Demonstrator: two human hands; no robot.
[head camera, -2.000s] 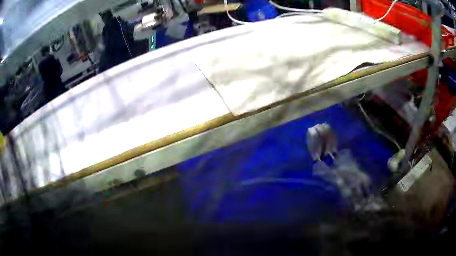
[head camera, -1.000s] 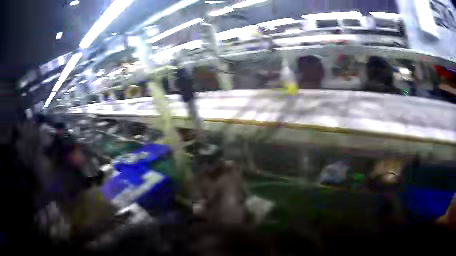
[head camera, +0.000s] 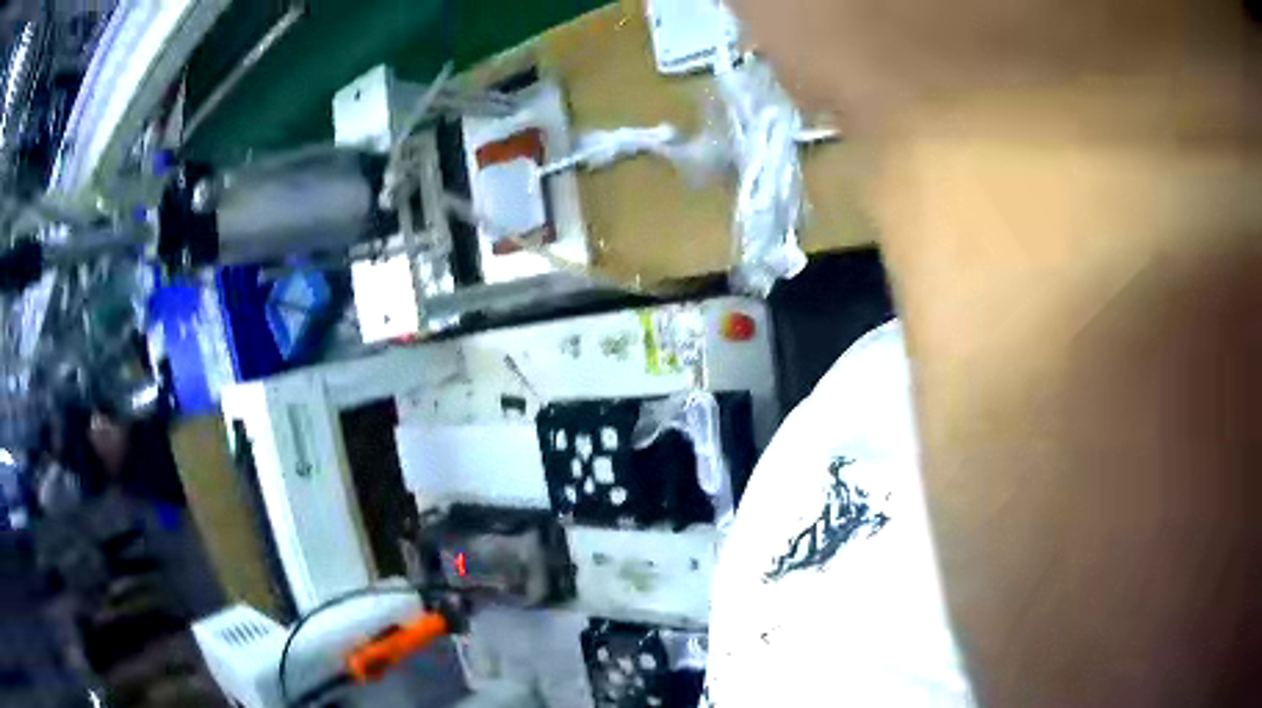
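Note:
A white square unit (head camera: 692, 35) with a bundled pale cable lies on the tan cardboard (head camera: 637, 228) at the top. Another white unit (head camera: 509, 194) sits on a reddish-brown piece in a pale fixture, its cable running right. Below is a white bench machine (head camera: 478, 463) with black plates; a bundled cable (head camera: 706, 443) lies across the upper plate. A large blurred bare arm fills the right side, close to the camera. No hand or fingers can be made out on it, and which arm it is cannot be told.
A metal cylinder (head camera: 298, 210) with a black end stands left of the fixture. Blue bins (head camera: 194, 339) are at the left. An orange part (head camera: 397, 646) and a looped black cable are at the bottom. A red button (head camera: 738, 327) is on the machine panel. A white printed garment (head camera: 844, 553) shows beside the arm.
The view has swung from the long white shelf and hall down to the bench machine and cardboard. The bare arm now covers the right side.

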